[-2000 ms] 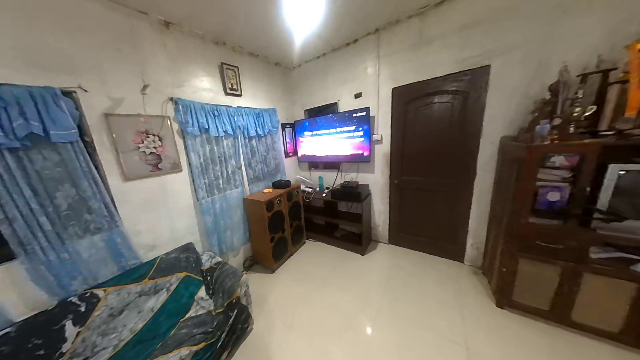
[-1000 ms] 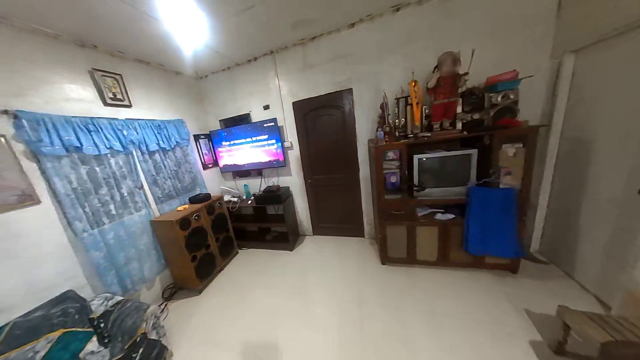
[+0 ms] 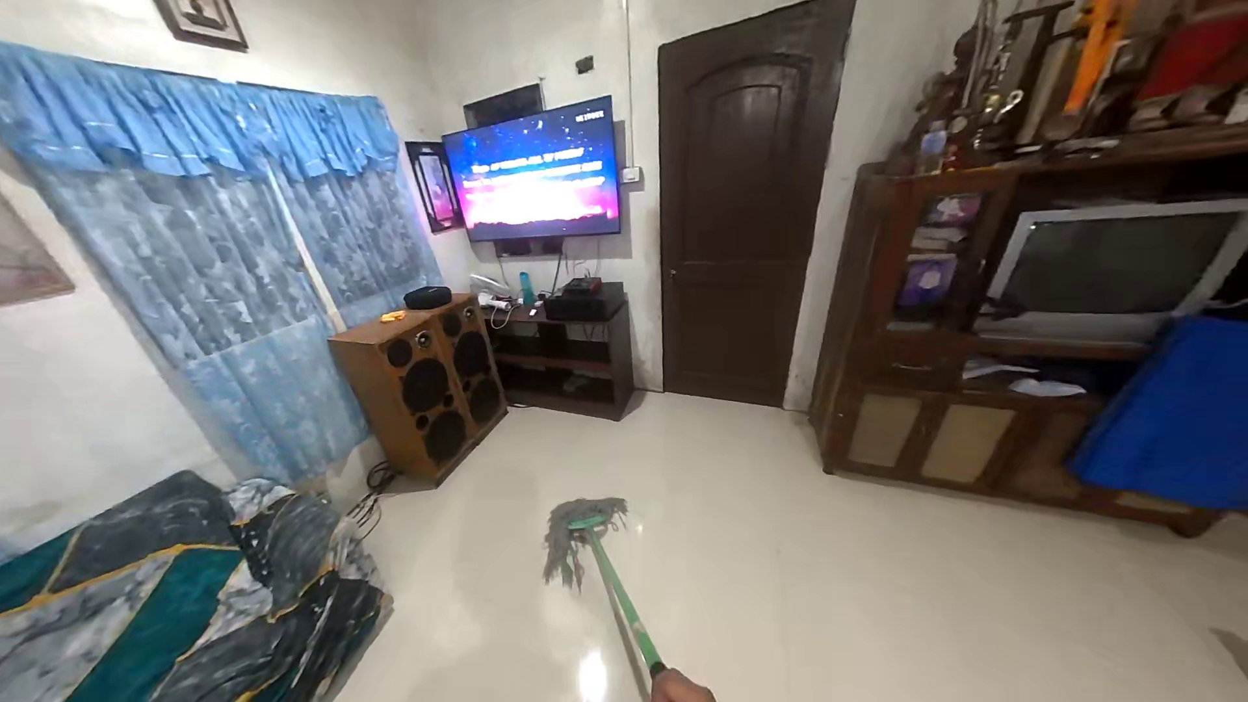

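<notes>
A string mop with a grey head [image 3: 575,536] lies on the pale, glossy floor in the middle of the head view. Its green handle [image 3: 624,600] slants down and right from the head to the bottom edge. There my right hand [image 3: 682,686] is closed around the handle; only part of the hand shows, and the rest is cut off by the frame. My left hand is outside the view.
At lower left is a sofa with a patterned cover [image 3: 185,585]. Tall wooden speakers [image 3: 419,390] stand by the blue curtains, with cables [image 3: 370,487] beside them. A dark shelf [image 3: 585,361], a brown door [image 3: 741,214] and a wooden cabinet [image 3: 882,390] with a hanging blue cloth [image 3: 1170,419] line the room.
The mop and my right hand have come into view; neither earlier frame shows them. The view swung right, then partly back left.
</notes>
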